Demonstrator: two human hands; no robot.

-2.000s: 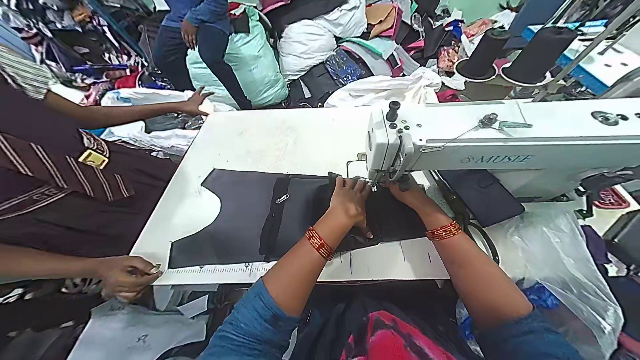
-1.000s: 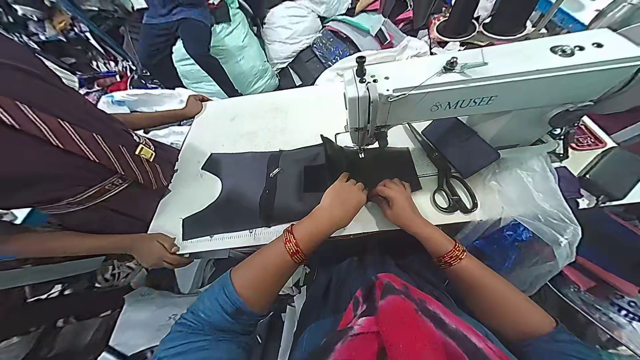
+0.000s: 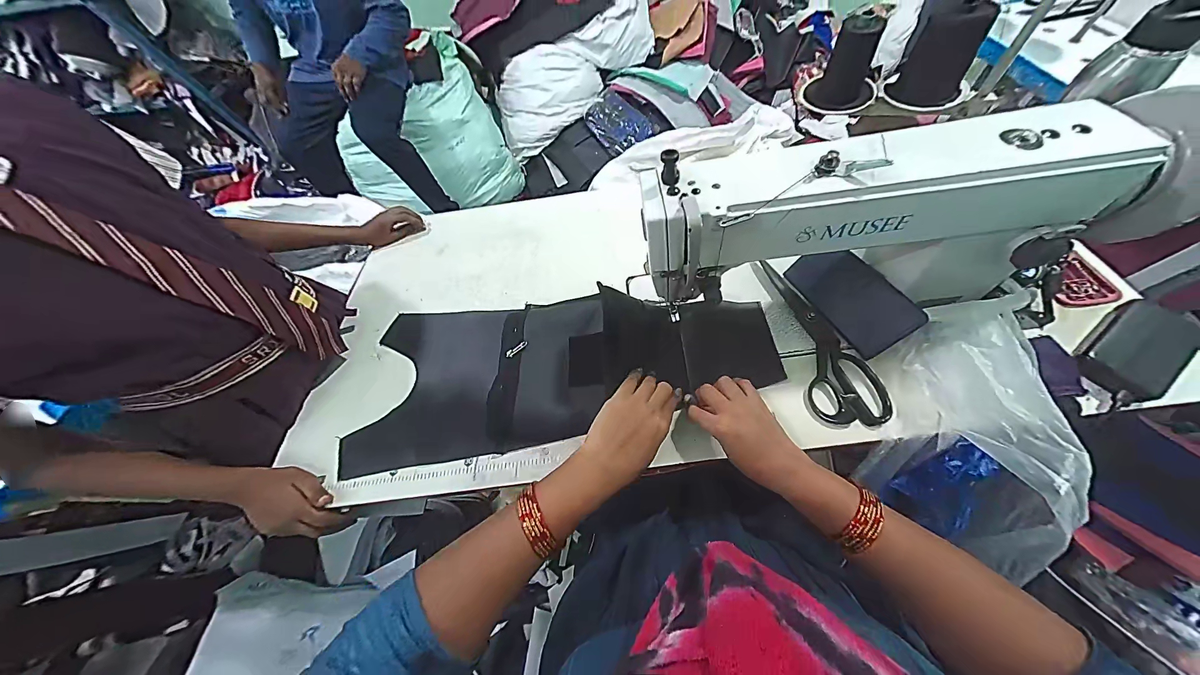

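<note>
Dark fabric panels (image 3: 450, 375) with a zipper strip (image 3: 511, 375) lie flat on the white sewing table (image 3: 506, 244). At their right end, a folded black piece (image 3: 731, 342) sits under the needle area of a MUSEE sewing machine (image 3: 900, 197). My left hand (image 3: 636, 417) pinches the front edge of the black fabric. Close beside it, my right hand (image 3: 745, 427) grips the same edge, with the fingertips of both hands nearly meeting. Black-handled scissors (image 3: 844, 384) lie right of the fabric, against a folded dark cloth (image 3: 858, 302). A measuring tape or printed scale (image 3: 459, 472) runs along the table's front edge.
At the left, a person in a dark striped top rests one hand (image 3: 394, 227) and another (image 3: 286, 502) at the table's edge. Another person (image 3: 328, 84) stands behind. Clear plastic (image 3: 1003, 431) hangs at the right. Black thread cones (image 3: 848, 61) stand behind the machine, near stuffed sacks (image 3: 553, 94).
Two seconds ago my hands were farther apart, near the needle; now they are together at the fabric's front edge. The scissors have come into plain sight. The view has shifted.
</note>
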